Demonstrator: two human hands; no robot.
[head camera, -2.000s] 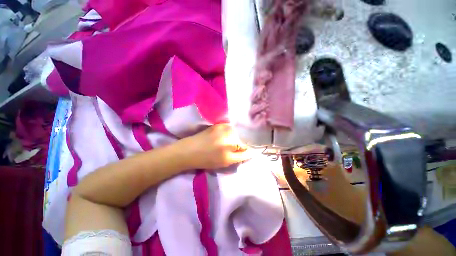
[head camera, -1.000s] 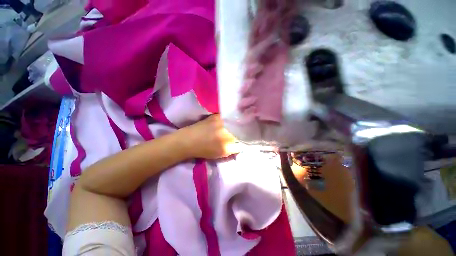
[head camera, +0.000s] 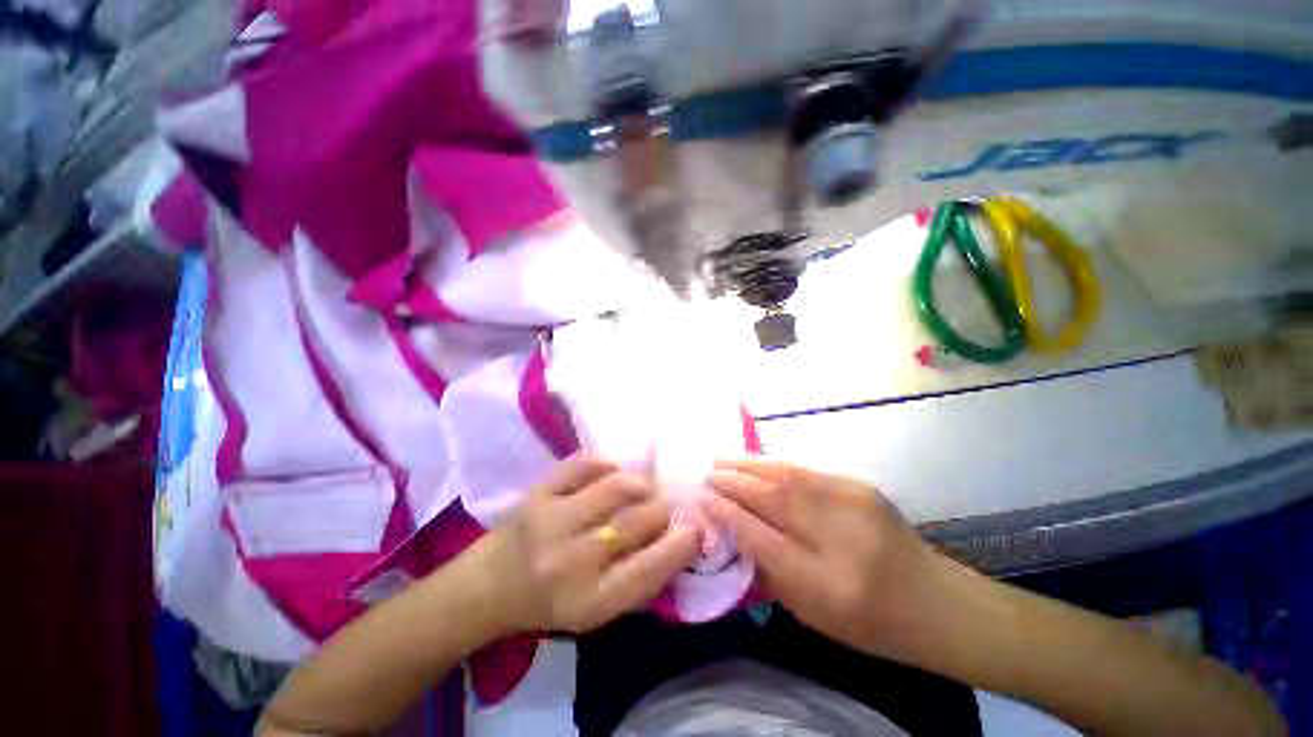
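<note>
The magenta cloth (head camera: 346, 130) is heaped left of the needle area. Pale pink panels (head camera: 274, 360) with magenta strips are joined to it and run toward the front. My left hand (head camera: 598, 540), with a ring on one finger, pinches a small gathered part of the pale and magenta cloth (head camera: 709, 588) at the front edge. My right hand (head camera: 806, 540) pinches the same part from the right, its fingertips close to the left ones. Glare whites out the cloth just beyond my fingertips, and the presser foot and needle cannot be made out.
The white machine with Jack lettering (head camera: 1073, 151) spans the back. Scissors with green and yellow loops (head camera: 1008, 281) lie on the bed at right, near tan tags (head camera: 1267, 382). A grey marked strip (head camera: 1109, 521) follows the front edge. Dark-red cloth (head camera: 72, 590) is at left.
The view has shifted away from the machine head, showing the bed and scissors. My left hand has moved toward the front edge; my right hand has come into clear view beside it, both holding cloth.
</note>
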